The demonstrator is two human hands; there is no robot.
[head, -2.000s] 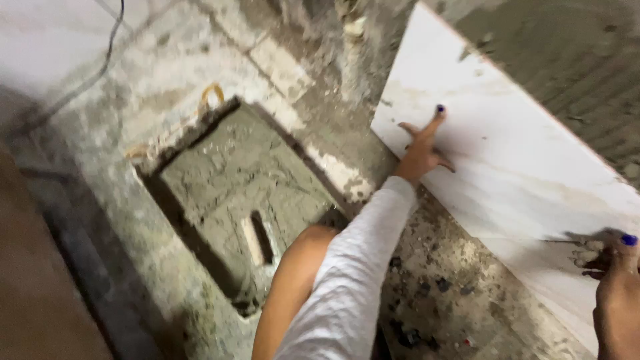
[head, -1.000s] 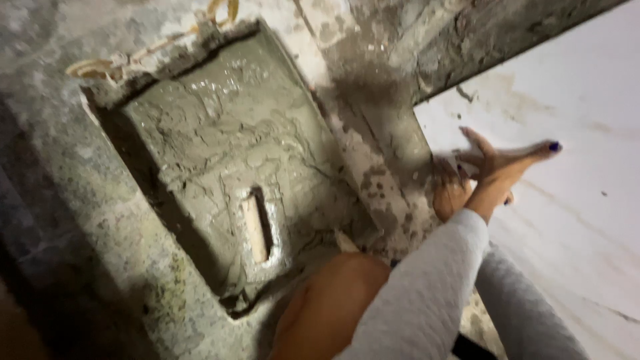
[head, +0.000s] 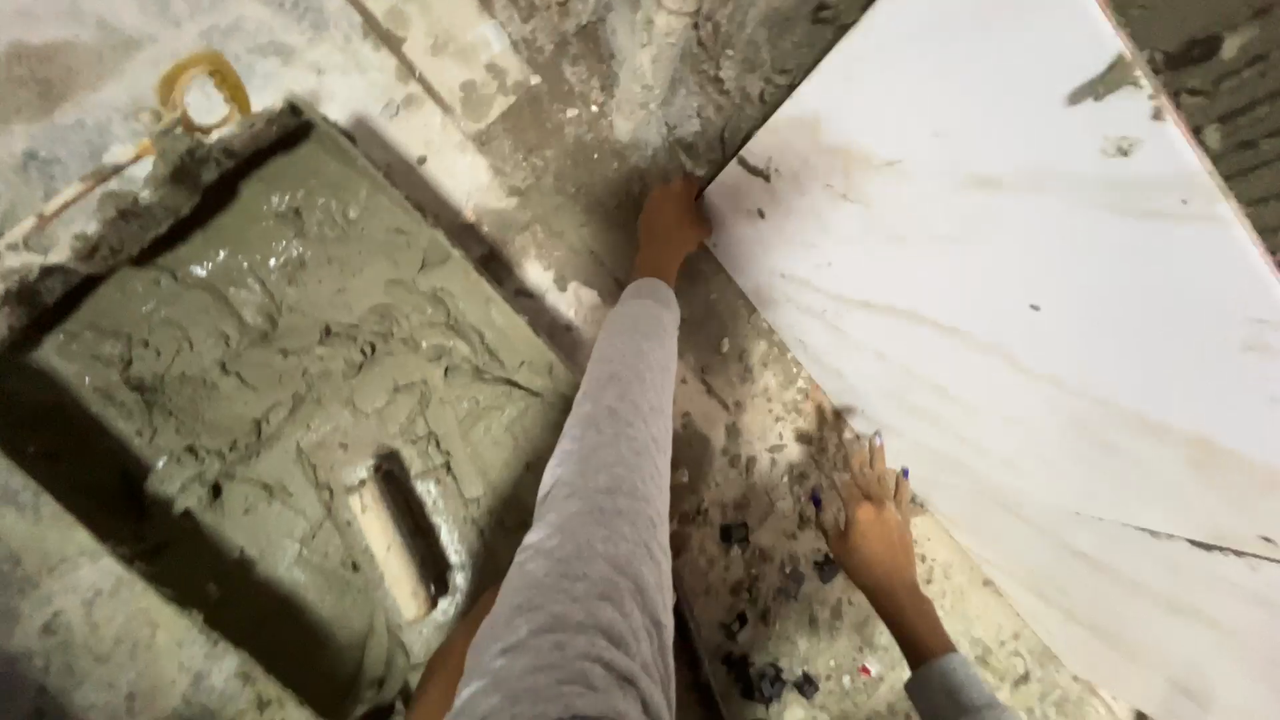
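Observation:
A large white tile with faint brown veining [head: 980,260] lies at the right, smeared with bits of mortar. At its left corner is my left hand [head: 672,228], fingers curled at the corner and partly hidden; whether they grip it is unclear. Lower down, my right hand [head: 872,515] rests with fingers apart at the tile's lower left edge, holding nothing. Another pale tile [head: 1150,620] adjoins it below, with a dark joint between them. On the left, wet grey mortar [head: 300,320] fills a rectangular tray or recess, and a float with a wooden handle [head: 390,550] lies in it.
Small black plastic pieces [head: 770,680] are scattered on the dirty floor between my arms. A yellow ring-shaped thing [head: 205,90] lies beyond the mortar. Ridged mortar [head: 1230,120] borders the white tile at the upper right. My bare knee shows at the bottom.
One second ago both hands were close together at the tile's left corner. Now my right hand is lower along the edge, while my left hand is at the corner.

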